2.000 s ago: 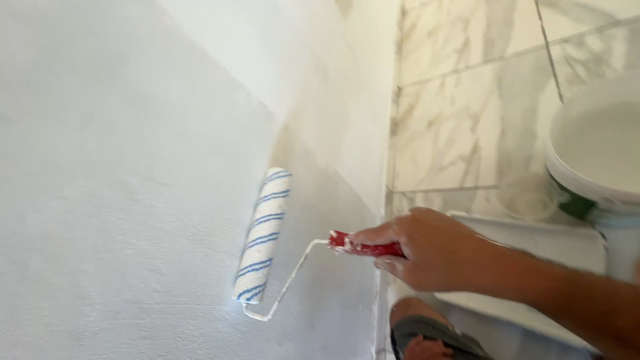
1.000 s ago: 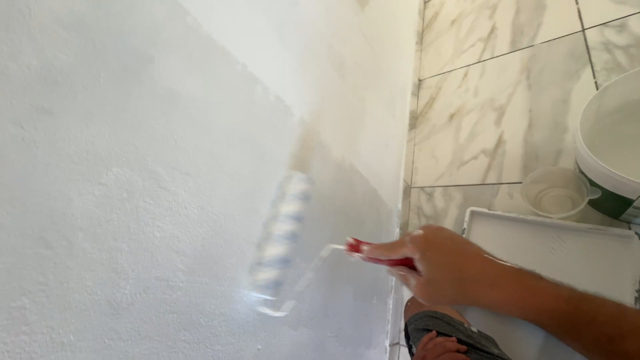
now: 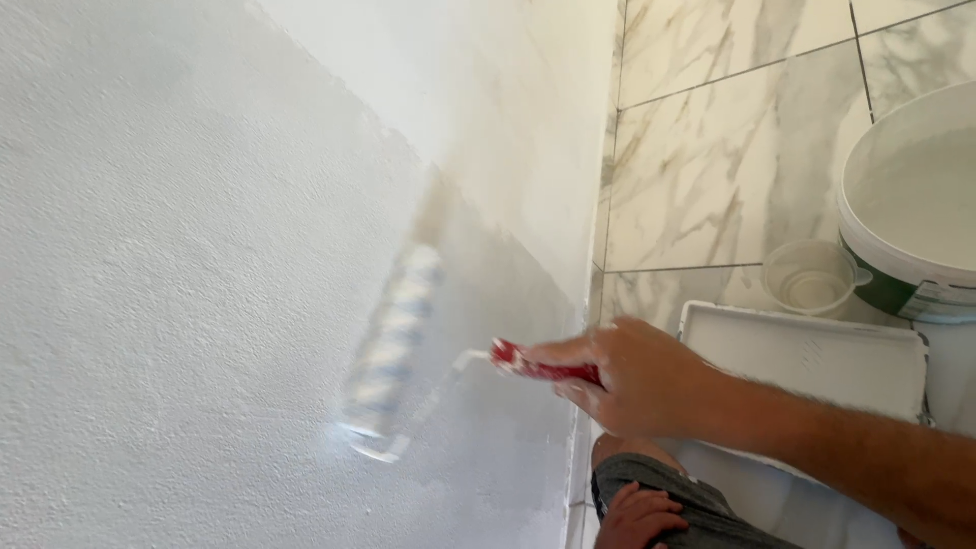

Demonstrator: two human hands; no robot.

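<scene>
My right hand (image 3: 648,381), flecked with white paint, is shut on the red handle (image 3: 545,366) of a paint roller. The roller's white sleeve with blue stripes (image 3: 396,339) is blurred and lies slantwise at the wall (image 3: 191,267), left of the hand. A thin paint-coated wire frame joins handle and sleeve. Across the wall, a lighter white area meets a greyer one along a slanting edge just above the roller. Near the bottom edge my left hand (image 3: 644,515) rests on my leg in grey shorts (image 3: 701,496), holding nothing, its fingers a little apart.
A paint tray (image 3: 808,351) with white paint lies partly beneath my right forearm. Beside it stand a clear plastic tub (image 3: 810,276) and a large white bucket (image 3: 877,229) with a green band. Marble-look floor tiles (image 3: 701,168) run along the wall's base.
The roller's sleeve, sharp two seconds ago, is now blurred by motion; it stays at the same part of the wall. My right hand keeps its grip. The view has shifted somewhat.
</scene>
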